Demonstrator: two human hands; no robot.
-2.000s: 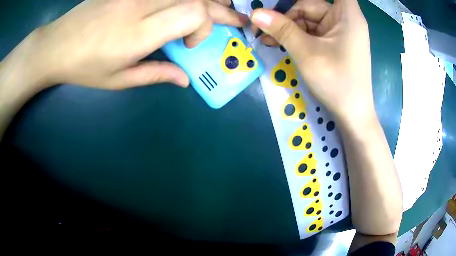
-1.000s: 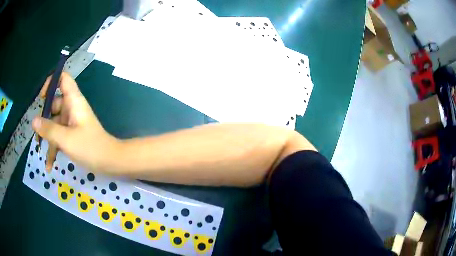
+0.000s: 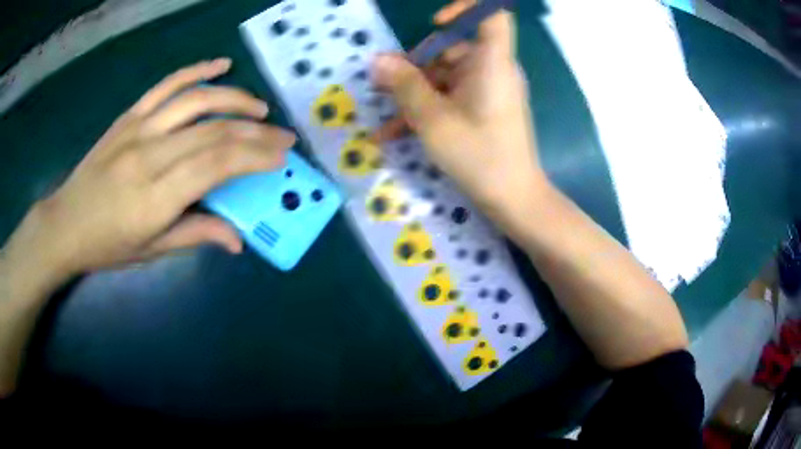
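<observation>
A light-blue plastic shell [image 3: 294,228] lies on the dark-green table, with three slots and three dark holes and no yellow sticker showing on it. My left hand [image 3: 176,167] is on its upper left part, thumb at the near edge and fingers over the top. A white sticker sheet [image 3: 439,197] lies beside the shell, with a row of yellow stickers [image 3: 409,248] and dark dots where there is no yellow. My right hand [image 3: 465,114] is over the sheet's upper part and holds a dark pen-like tool [image 3: 457,35]. The tool's tip is hidden or blurred.
Overlapping white used liners [image 3: 650,131] lie at the right on the green table [image 3: 220,351]. A pale strip [image 3: 88,35] curves along the table's far left. Cardboard boxes [image 3: 742,408] and red stools [image 3: 775,364] stand on the floor at lower right.
The view has swung back from the right, so my left hand and a blue shell without a sticker show. Two seconds ago the shell in view bore a yellow sticker. My right hand still holds the tool.
</observation>
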